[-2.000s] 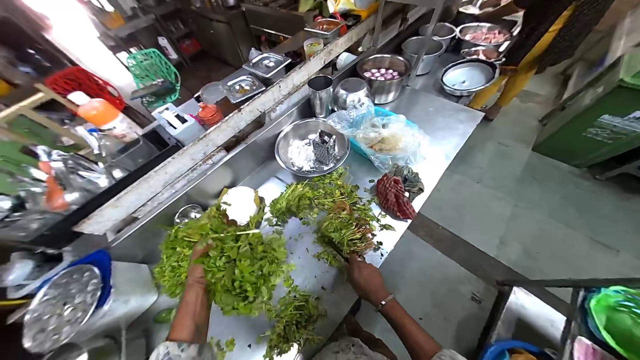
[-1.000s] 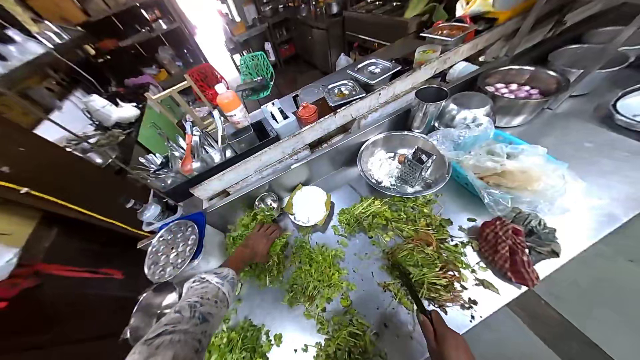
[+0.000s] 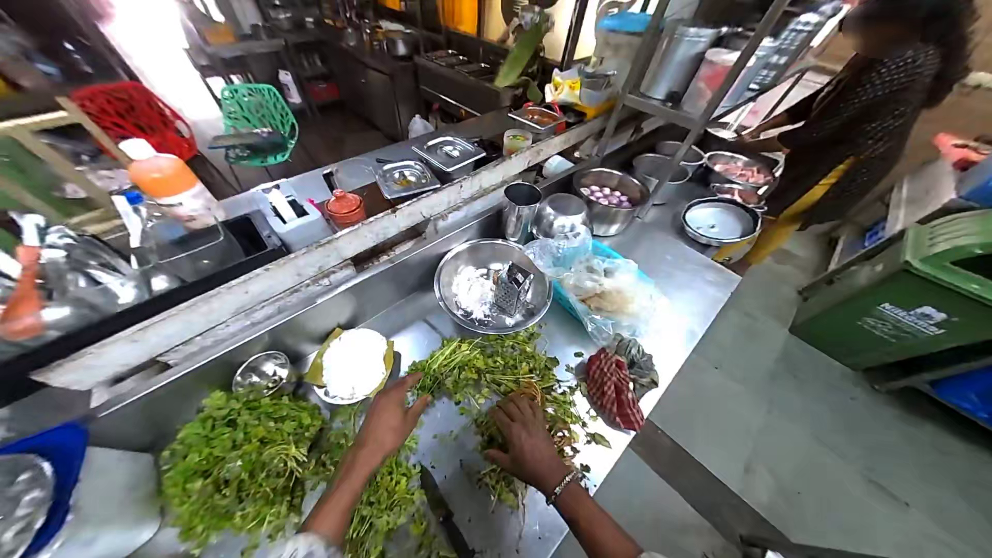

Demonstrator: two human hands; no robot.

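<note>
My left hand, fingers apart, is over the steel counter at the left end of a heap of leafy coriander stems. My right hand rests on a pile of stems and roots; whether its fingers grip any is hidden. A knife lies on the counter between my forearms, beside loose herbs. A large green bunch sits at the left. Behind my left hand is a plate of white food. A steel bowl holds a metal grater and white shreds.
A red checked cloth lies near the counter's right edge. Plastic bags fill a blue tray. Behind are a steel tumbler and a bowl of onions. A person stands at the far right by several bowls.
The knife, in my right hand a second ago, now lies on the counter. My left hand has moved right from the herbs near the plate. The view has swung right.
</note>
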